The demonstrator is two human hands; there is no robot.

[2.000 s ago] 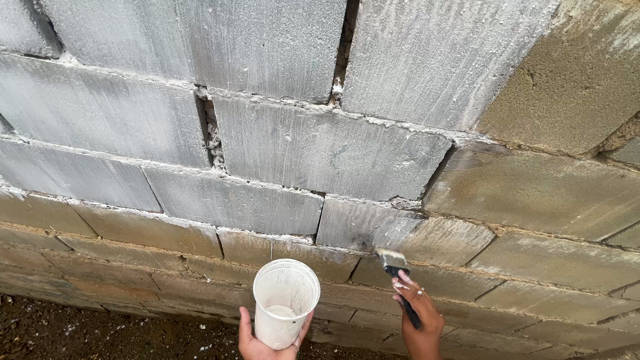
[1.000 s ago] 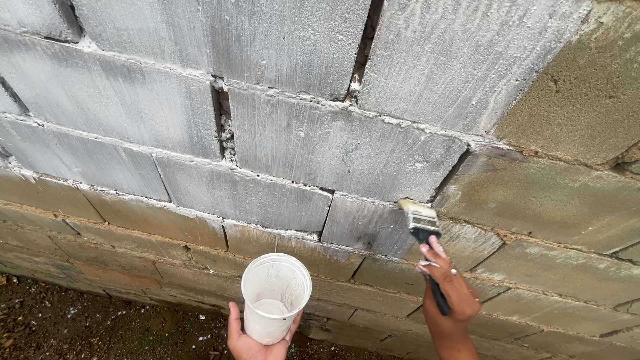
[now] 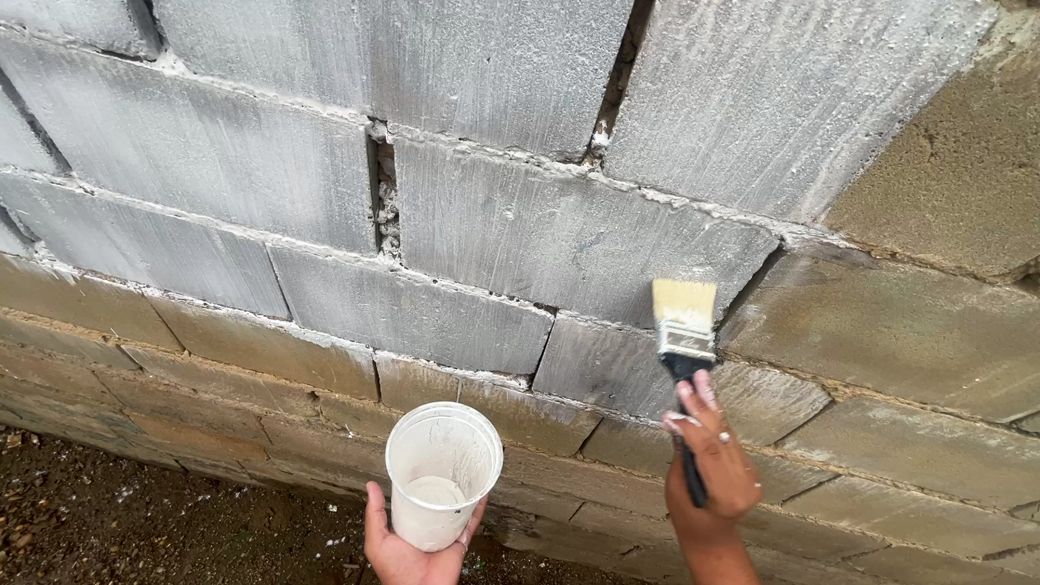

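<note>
A white plastic cup (image 3: 439,479) with a little whitish liquid at its bottom rests in my left hand (image 3: 418,556), whose fingers wrap its lower part. My right hand (image 3: 715,463) grips the black handle of a flat paintbrush (image 3: 685,325); its pale bristles point up and lie over the lower right of a whitened concrete block (image 3: 569,236). Whether the tips touch the block cannot be told. White smears mark the right fingers. Grey-white coating covers the upper and left blocks, while the blocks at the right (image 3: 886,325) and along the bottom are bare brown.
The block wall has rough mortar joints and open vertical gaps, one (image 3: 384,191) left of centre and another (image 3: 621,81) near the top. Dark soil (image 3: 162,512) with small stones and white specks lies at the wall's foot, lower left.
My right hand has raised the brush from the partly coated lower block up to the block above it. My left hand still holds the cup.
</note>
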